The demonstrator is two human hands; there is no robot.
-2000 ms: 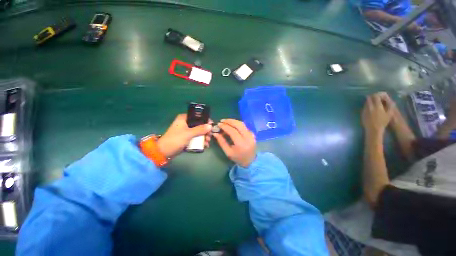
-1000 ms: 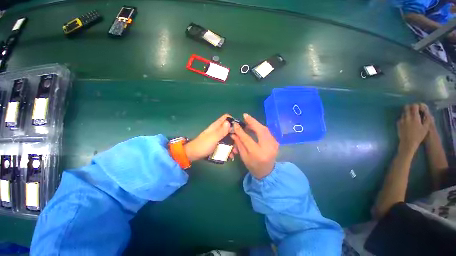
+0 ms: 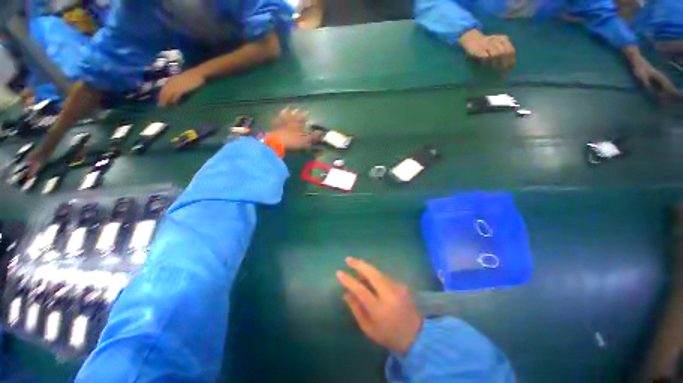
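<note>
My left hand [image 3: 290, 133], blurred, is stretched far across the green bench [image 3: 314, 262]. It is right beside the left end of a dark phone with a pale label [image 3: 336, 138]; whether it touches or holds anything is unclear. My right hand [image 3: 383, 307] is open and empty over the near bench, fingers spread, left of the blue bin [image 3: 478, 286]. Two thin white rings [image 3: 487, 260] lie in the bin. A red frame with a white piece [image 3: 330, 176] lies below my left hand. Another dark phone [image 3: 409, 169] and a white ring [image 3: 377, 172] lie right of it.
Clear blister trays [image 3: 112, 280] of phones stand at left. A yellow-trimmed phone [image 3: 192, 136] and several others lie at upper left. Dark phones lie at upper right [image 3: 490, 103] and far right [image 3: 603, 150]. People in blue smocks reach in from the far side; another arm shows at lower right.
The view has shifted up towards the far side. My hands have parted: the left has reached far forward, and the right has opened. The phone they held is no longer between them.
</note>
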